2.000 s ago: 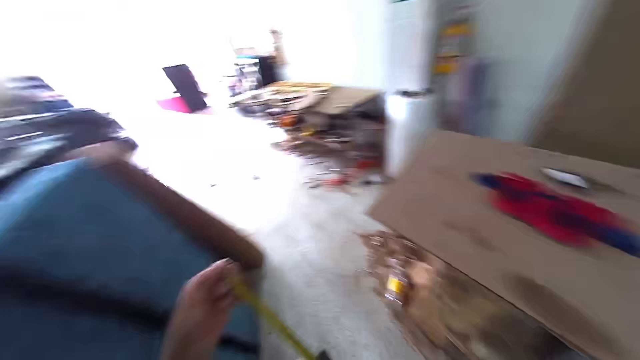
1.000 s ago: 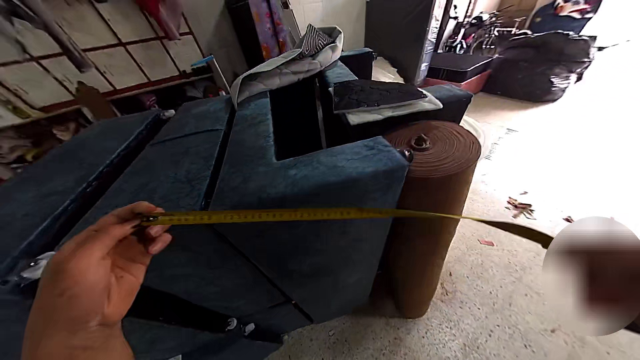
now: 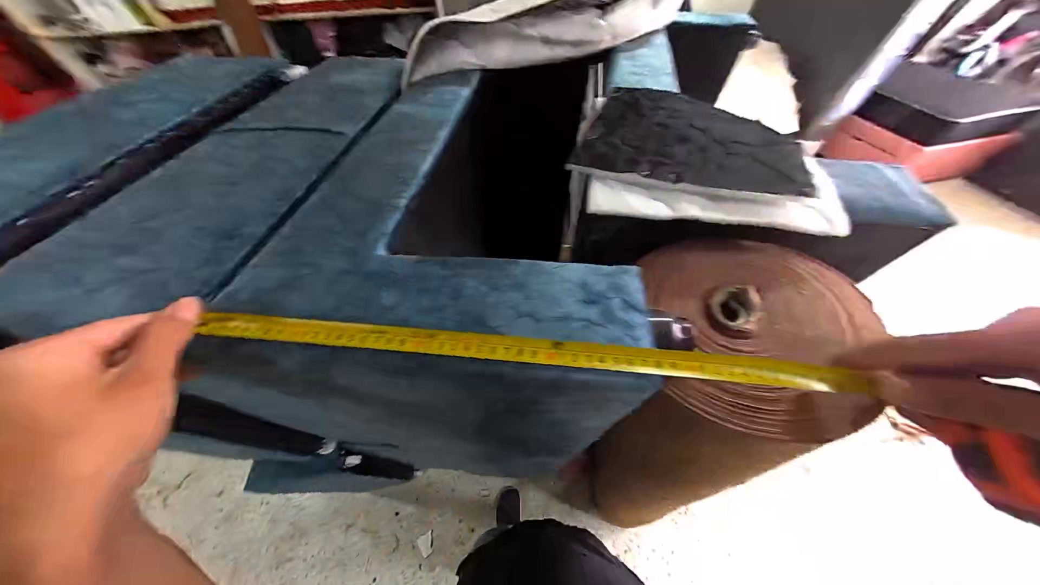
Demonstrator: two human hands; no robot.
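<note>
A yellow tape measure blade is stretched across the side of a blue upholstered sofa piece. My left hand pinches one end of the blade between thumb and fingers, at the left. At the right, my right hand grips the blade near the red and black tape measure case; it is blurred and partly cut off by the frame edge. The blade's right part passes over the top of a large brown roll of material, which stands on end beside the sofa piece.
Black and white fabric pieces lie over another blue upholstered part. Grey-white padding drapes over the back. A black and pink box-like item stands at the upper right. Small scraps lie on the speckled floor. Shelves line the upper left.
Two seconds ago the view faced a cardboard-topped surface and the floor. Since one second ago, the view has come closer to the sofa piece, and the blade remains stretched between both hands.
</note>
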